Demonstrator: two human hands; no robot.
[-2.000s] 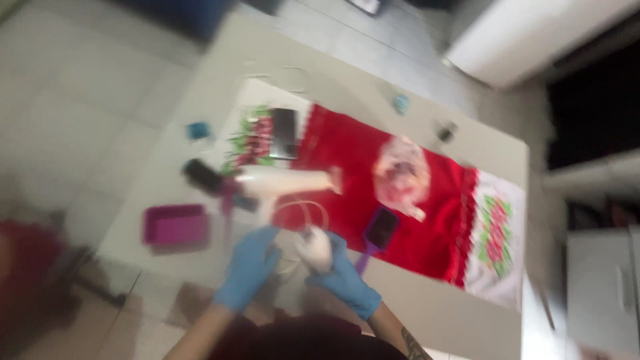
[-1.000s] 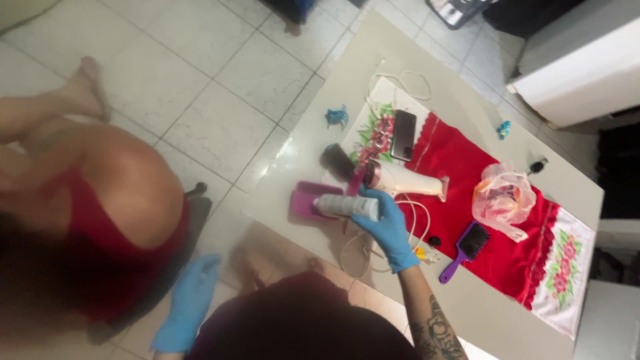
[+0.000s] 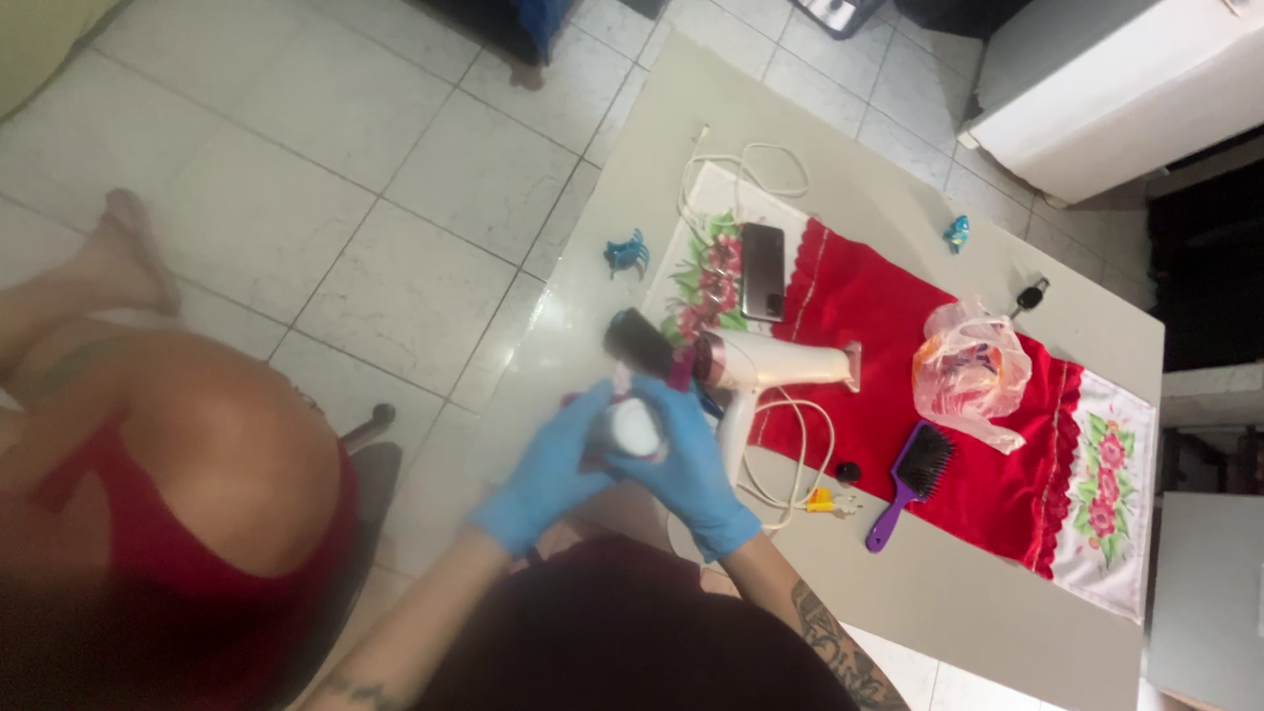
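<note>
Both of my hands wear blue gloves. My left hand and my right hand close around a white-capped bottle above the table's near left part. Just beyond them lies a dark-bristled brush. To their right a white hair dryer with a pinkish nozzle rests on the table, its handle toward me. A purple paddle brush lies partly on the red runner. My hands largely hide the purple tray; only a bit of its edge shows.
On the table are a red runner, a phone, a crumpled plastic bag, a blue claw clip, another blue clip and white cords. A seated person is close on my left.
My left hand has come from low beside the seated person to the bottle. The bottle, held by my right hand alone one second ago, is now between both hands, its cap facing up toward the view.
</note>
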